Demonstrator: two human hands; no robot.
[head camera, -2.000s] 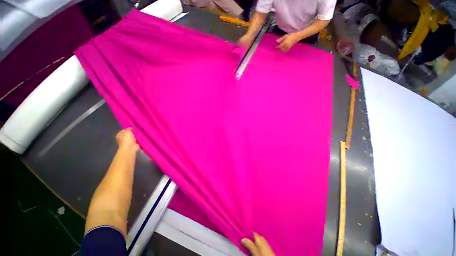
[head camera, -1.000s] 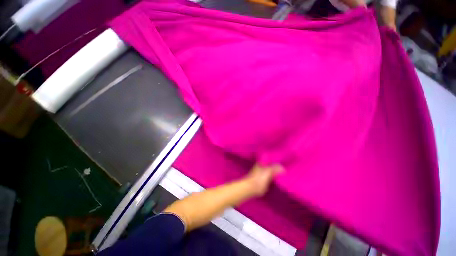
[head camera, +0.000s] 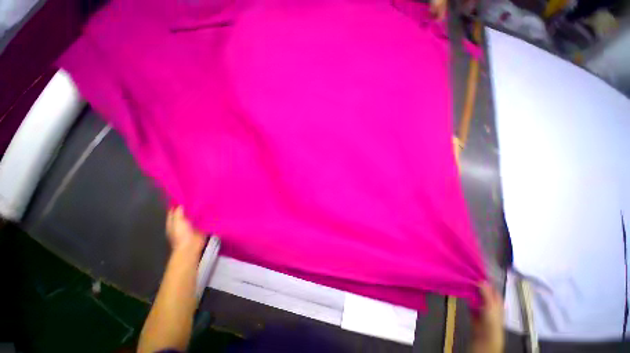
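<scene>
A bright magenta fabric ply (head camera: 331, 138) spreads over the middle of the table, its surface rippled and blurred. My left hand (head camera: 183, 231) grips its near left edge. My right hand (head camera: 489, 314), blurred, grips its near right corner. More magenta cloth shows under the ply's near edge. A white paper strip (head camera: 276, 293) lies along that edge. A short part of the track rail (head camera: 207, 265) shows beside my left hand; the rest is hidden under the fabric.
A white roll (head camera: 34, 152) lies at the left on the dark grey table (head camera: 103, 200). A wooden stick (head camera: 470, 96) and another stick (head camera: 450, 324) lie right of the cloth, beside large white sheets (head camera: 559, 179). Part of a person's hand (head camera: 438, 8) shows at the far edge.
The ply has swung back from the right and now lies wider across the table, covering most of the rail. Both my hands now show at its near edge, far apart.
</scene>
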